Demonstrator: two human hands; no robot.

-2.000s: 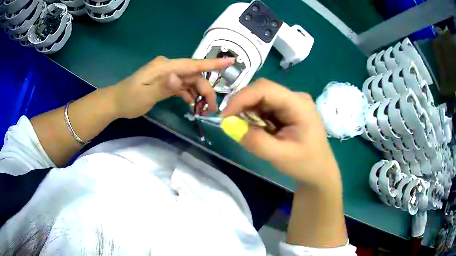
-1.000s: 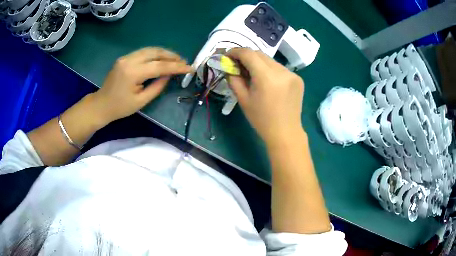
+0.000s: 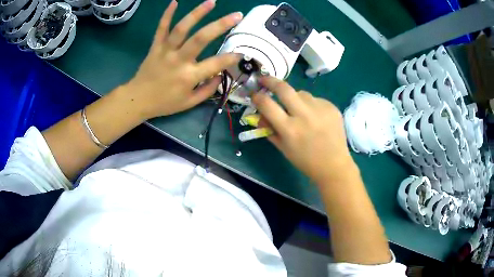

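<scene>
The white camera body (image 3: 254,35) lies on the green bench with its round cavity towards me and its black lens panel (image 3: 288,26) at the top. My left hand (image 3: 181,67) is spread over the cavity's left rim, index fingertip at the opening, thumb by the wires. My right hand (image 3: 295,116) has its fingertips at the silvery motor (image 3: 252,81) in the cavity and holds a slim tool (image 3: 254,134) with a pale and yellow handle. Dark, red and yellow wires (image 3: 225,92) come out of the cavity. A black cable (image 3: 207,138) runs down to the bench edge.
The white bracket (image 3: 325,53) sticks out right of the lens panel. A fluffy white coil (image 3: 371,123) lies further right, beside stacked white shells (image 3: 433,108). Housings with boards (image 3: 52,30) are stacked at upper left. A grey metal frame (image 3: 433,27) stands at upper right.
My left hand has moved right and up onto the cavity rim with fingers spread. My right hand has moved lower, and the tool's handle now points left below it.
</scene>
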